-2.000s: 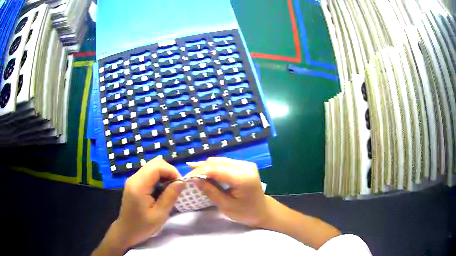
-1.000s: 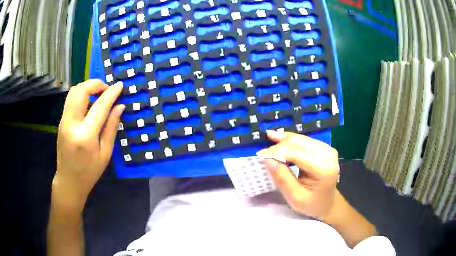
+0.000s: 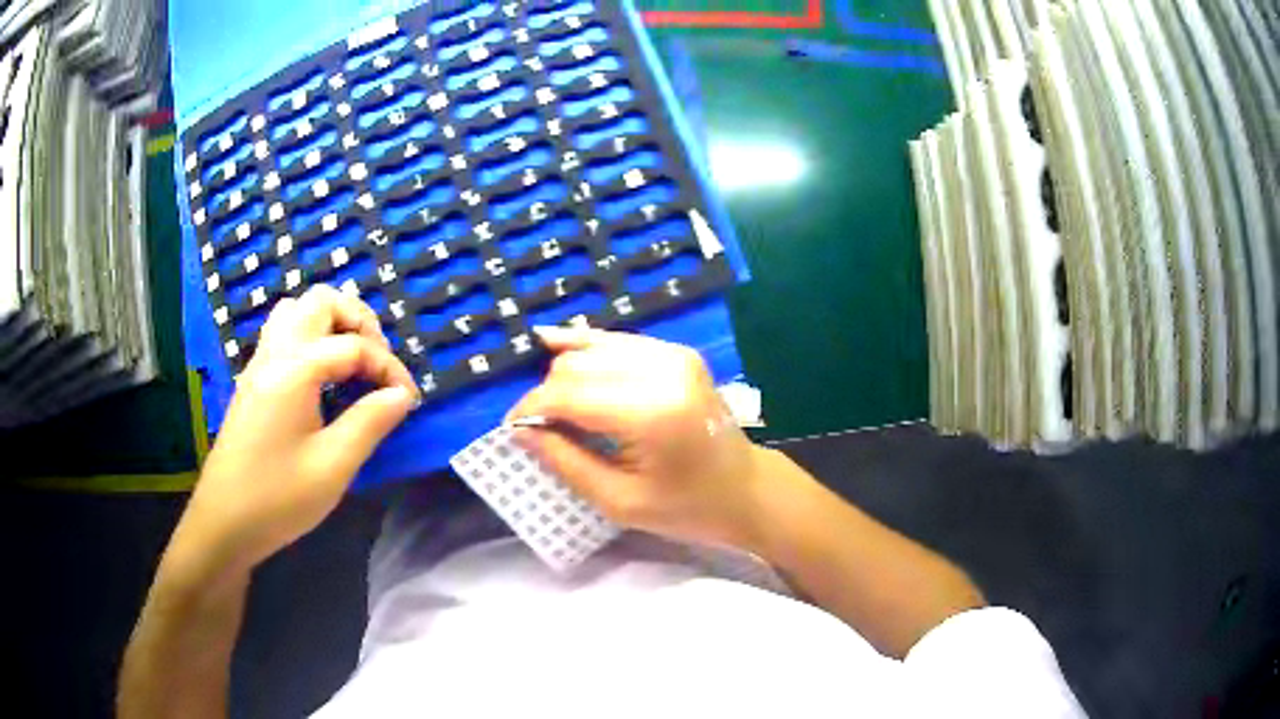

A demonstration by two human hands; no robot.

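The black foam tray (image 3: 484, 232) lies in front of me, with rows of blue oblong cut-outs and small white labels between them. My right hand (image 3: 632, 421) pinches a white label sheet (image 3: 541, 502) with a grid of dark-printed squares, just in front of the tray's near edge. My left hand (image 3: 316, 407) is over the tray's near left corner, fingers curled and thumb near the index finger. Whether a label is at its fingertips cannot be told.
Light blue sheets (image 3: 239, 49) lie beyond and under the tray. Stacked boards stand upright at the right (image 3: 1123, 239) and left (image 3: 70, 239). The green bench top (image 3: 842, 267) has coloured tape lines. A small white piece (image 3: 741, 405) lies right of my right hand.
My left hand has moved right from the tray's left edge to over its near left corner, fingers more curled. My right hand still holds the sheet, now tilted differently. The view has shifted.
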